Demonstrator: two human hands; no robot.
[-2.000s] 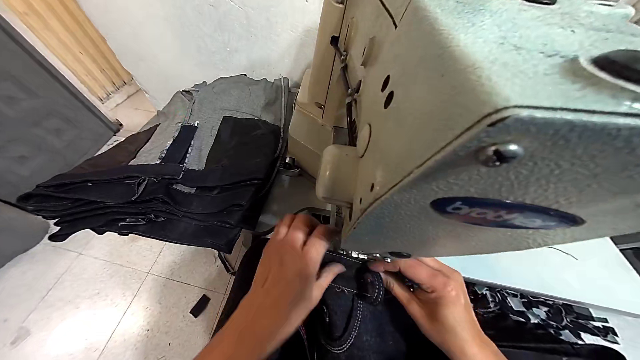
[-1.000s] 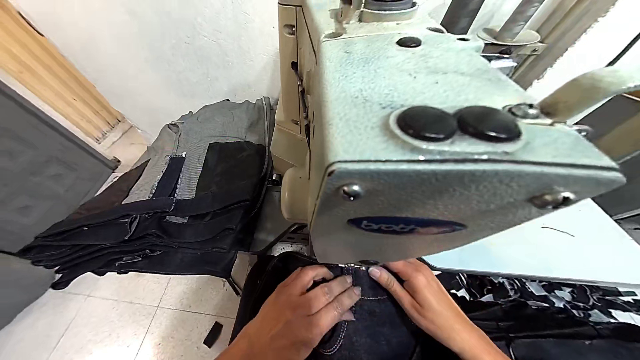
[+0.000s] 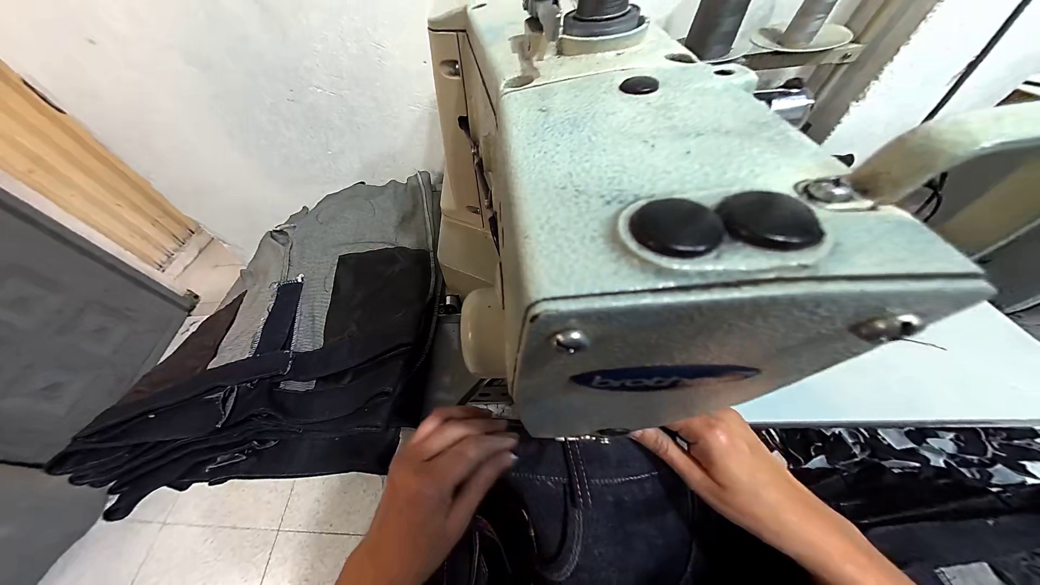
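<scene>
A Brother industrial sewing machine [image 3: 650,325] fills the middle of the head view, its head hiding the needle area. Dark denim trousers [image 3: 609,512] with light topstitching lie at the front, their waistband edge under the machine head. My left hand [image 3: 451,467] is at the left of the waistband, fingers slightly bent, beside the machine's lower left corner; whether it touches the denim is unclear. My right hand [image 3: 707,455] presses on the waistband at the right with its thumb, its other fingertips partly hidden by the machine head.
A stack of dark denim garments [image 3: 325,382] lies to the left of the machine. At the right are a pale tabletop [image 3: 902,374] and a heap of black and white fabric pieces [image 3: 910,463]. Thread cones [image 3: 715,24] stand behind. A grey panel [image 3: 73,325] stands far left, above a tiled floor [image 3: 244,528].
My left hand has moved left, away from the centre of the waistband. The right hand stays near the machine head. Between the first two frames the view shifted, showing more of the machine's top.
</scene>
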